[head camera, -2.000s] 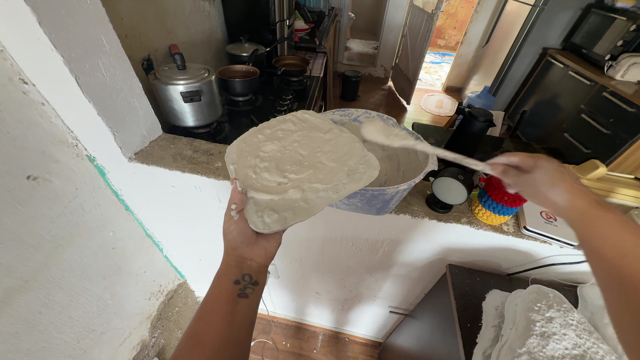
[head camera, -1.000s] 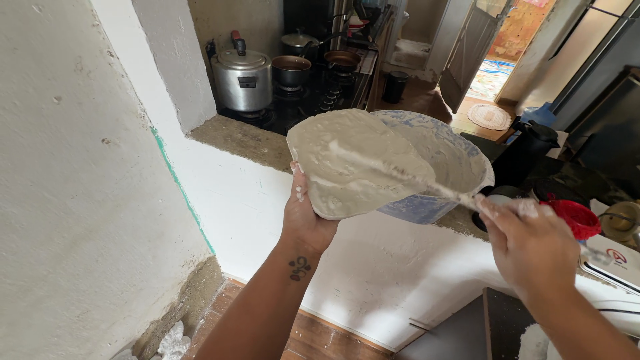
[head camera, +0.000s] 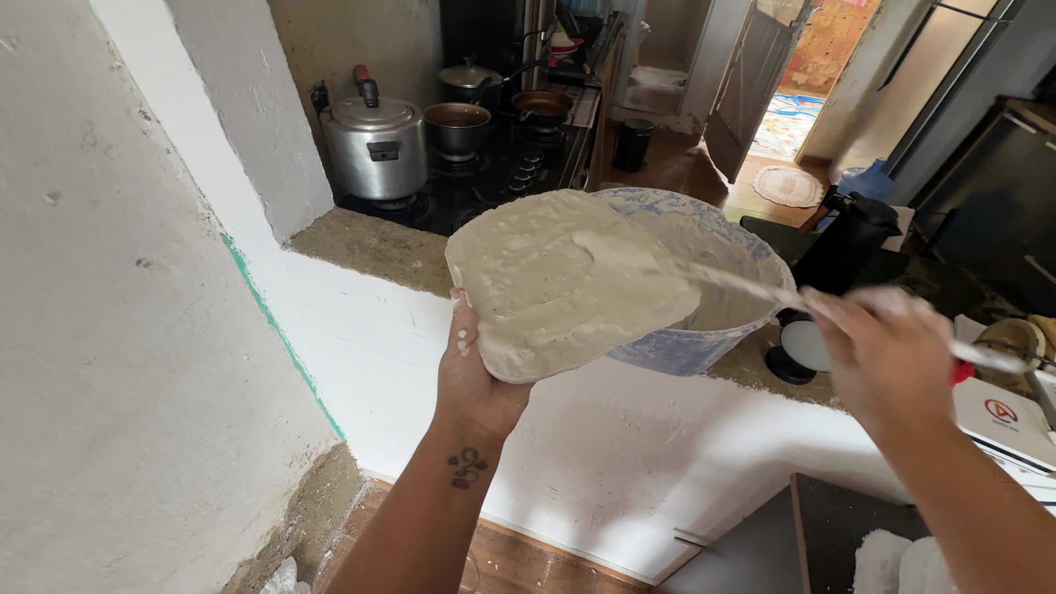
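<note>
My left hand (head camera: 487, 371) grips the near left edge of a flat rounded slab (head camera: 561, 289) coated with wet, pale grey plaster-like paste. My right hand (head camera: 887, 355), blurred, is closed around the handle of a paste-covered spoon or spatula (head camera: 742, 285), its head lying on the coated surface. Behind and partly beneath the slab, a blue plastic tub (head camera: 676, 351) smeared with paste stands on the ledge of a half wall. Paste lines the tub's inside. What the slab is made of is hidden by the coating. Small white lumps stick to my left thumb.
A pressure cooker (head camera: 375, 148) and several pans stand on the black stove (head camera: 495, 181) beyond the ledge (head camera: 371, 247). Right of the tub are a small round black-rimmed object (head camera: 804, 346) and a black thermos jug (head camera: 854, 239). White coated pieces (head camera: 883, 561) lie at the lower right.
The spoon or spatula, above the tub's near edge two seconds ago, is now on the slab. My left hand still holds the slab. The view has shifted.
</note>
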